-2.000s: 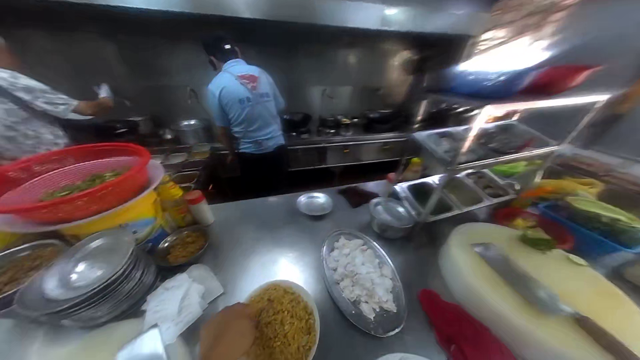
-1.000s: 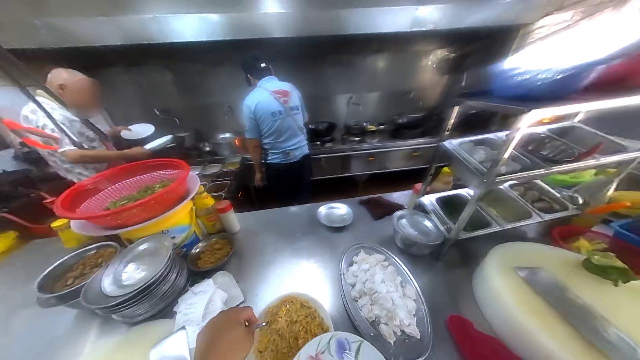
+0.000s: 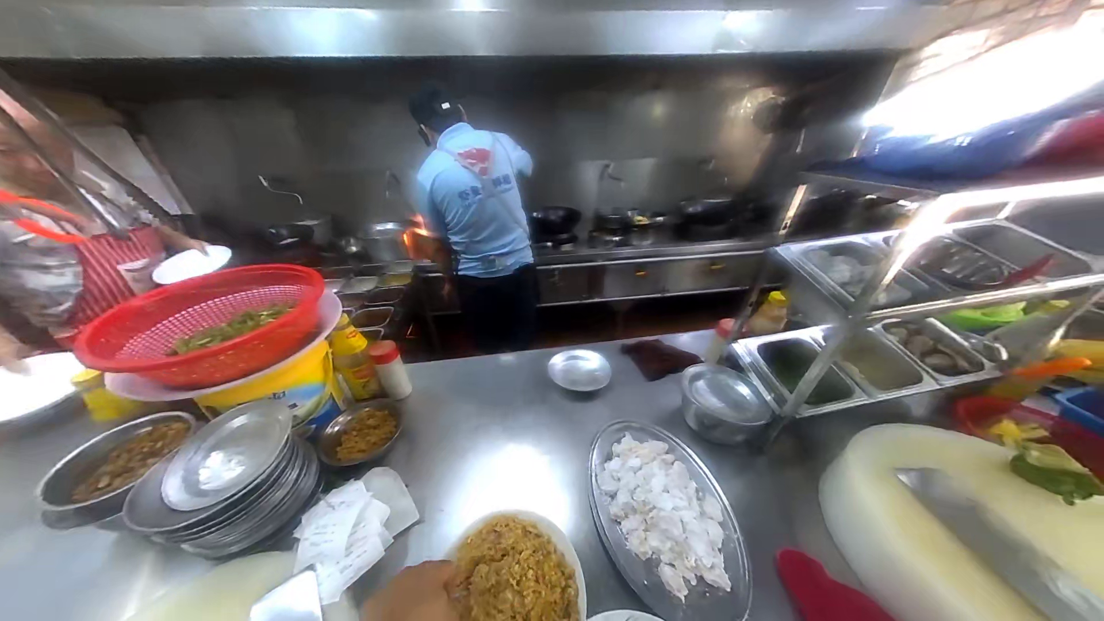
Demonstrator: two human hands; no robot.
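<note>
My left hand [image 3: 412, 593] is at the bottom edge, fingers bent at the left rim of a plate of fried rice [image 3: 517, 565]. Its fingertips seem to hold a small metal utensil, mostly hidden. My right hand is out of view. Right of the rice lies an oval metal platter [image 3: 601, 509] heaped with white raw pieces, perhaps fish or squid [image 3: 664, 509]. A sliver of a white plate [image 3: 623, 616] shows at the bottom. Crumpled paper slips [image 3: 343, 535] and a broad metal blade [image 3: 289, 601] lie left of my hand.
At left stand stacked metal plates [image 3: 226, 461], a food bowl [image 3: 56, 479] and a red colander [image 3: 129, 358]. A small metal dish [image 3: 580, 371], lidded pot [image 3: 726, 405], ingredient rack [image 3: 849, 319] and cleaver [image 3: 975, 535] on a round board [image 3: 862, 483] stand rightward. Two co-workers are beyond.
The flowered plate beside the rice has moved down, mostly out of view. The co-worker at left has come closer to the counter. My left hand stays beside the rice.
</note>
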